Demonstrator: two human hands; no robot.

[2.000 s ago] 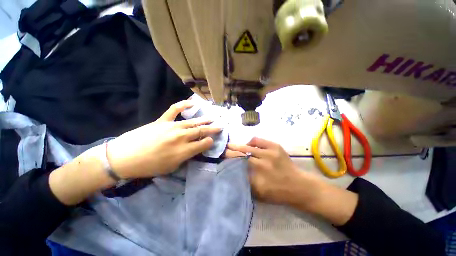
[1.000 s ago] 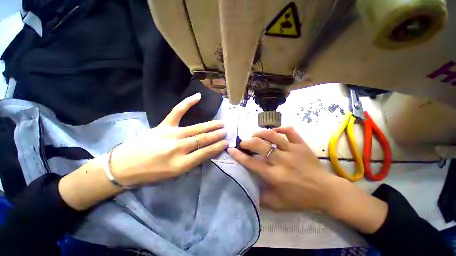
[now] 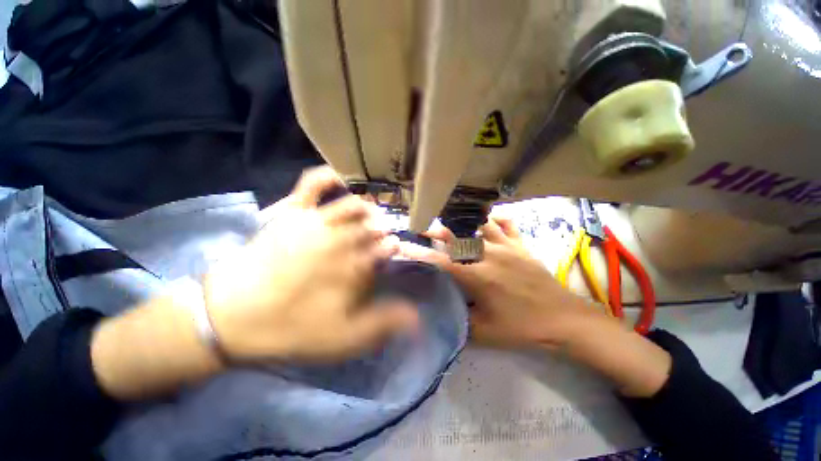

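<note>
The black garment panel (image 3: 153,117) lies heaped left of the sewing machine head (image 3: 531,81). Grey-blue fabric (image 3: 315,405) with a dark edge lies in front of the needle area and curves into a loop. My left hand (image 3: 297,270), blurred, is over the fabric just left of the needle area, fingertips at the cloth near the presser foot. My right hand (image 3: 504,279) lies at the fabric beside the knurled knob (image 3: 464,249), fingertips close to those of my left hand. The needle and what my fingertips pinch are hard to tell.
Scissors with yellow and red-orange handles (image 3: 630,275) lie right of my right hand, partly behind it. Small black cut pieces (image 3: 780,342) lie at the far right. A printed ruler (image 3: 513,428) runs along the table's front edge. Blue crate-like plastic (image 3: 797,430) shows at the lower right.
My left hand has lifted its wrist and curled its fingers by the needle. My right hand has moved slightly up and under the knob. The grey-blue fabric has shifted into an open loop.
</note>
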